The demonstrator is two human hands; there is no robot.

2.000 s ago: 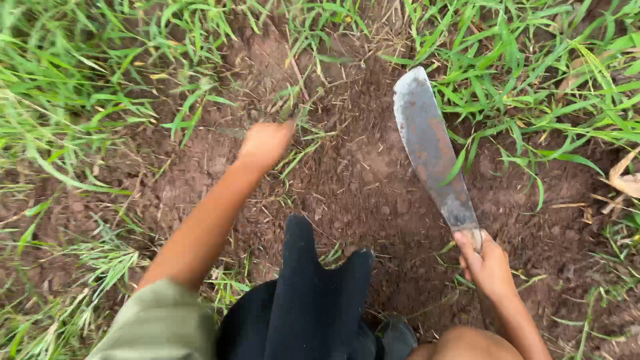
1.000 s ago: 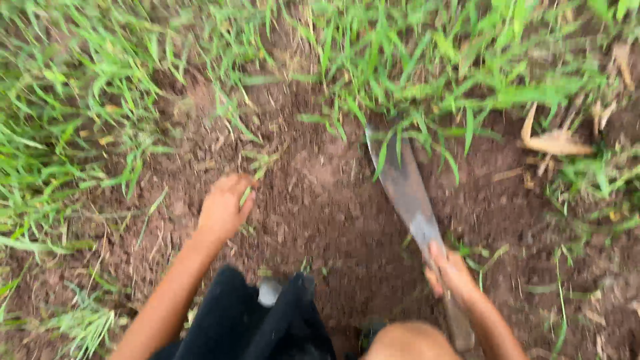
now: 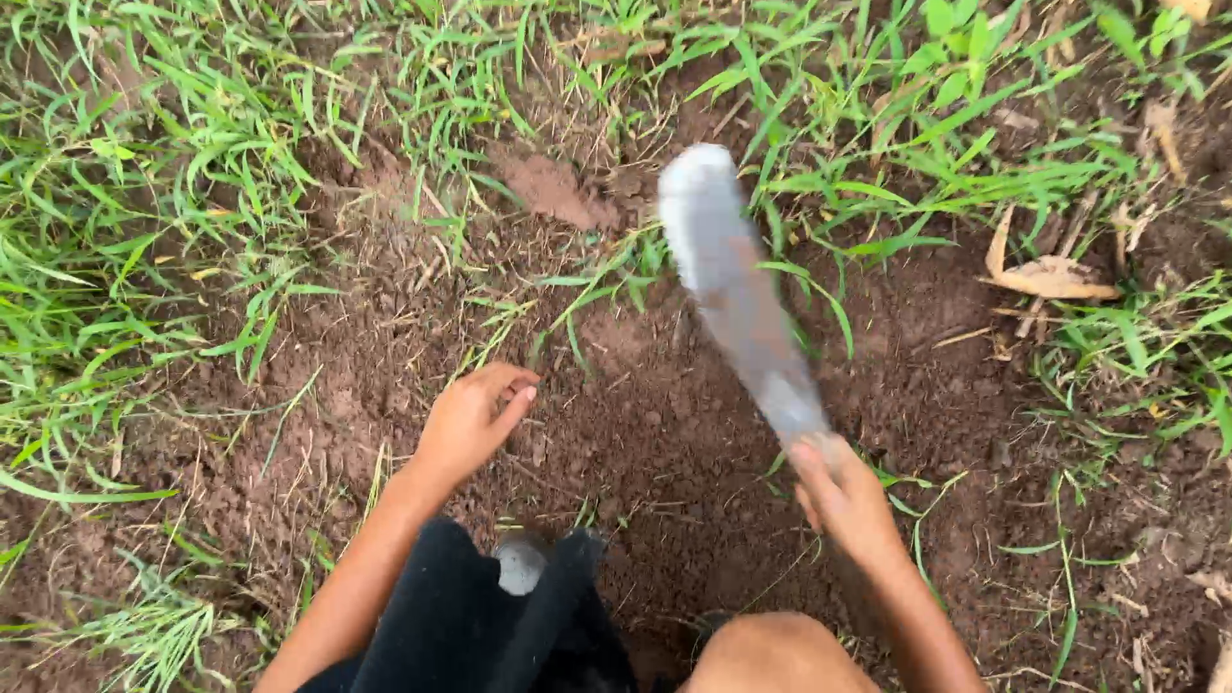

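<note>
My right hand (image 3: 835,491) grips the near end of a machete (image 3: 746,298), whose broad, rust-stained blade points up and slightly left, blurred by motion. The handle is mostly hidden by the hand. My left hand (image 3: 479,409) hovers over bare soil, thumb and fingers slightly apart, with nothing seen between them. Between the left hand and the blade's tip lie some low green grass blades (image 3: 616,269).
Dense grass (image 3: 164,192) covers the left side, and more grass (image 3: 866,183) grows along the top right. Dry leaves (image 3: 1054,277) lie at right. A bent knee (image 3: 780,654) and dark cloth (image 3: 462,616) are at the bottom edge.
The machete's tip, among the grass blades one second ago, now shows in full over the soil. The left hand, closed in a fist two seconds ago, now has its fingers loosened.
</note>
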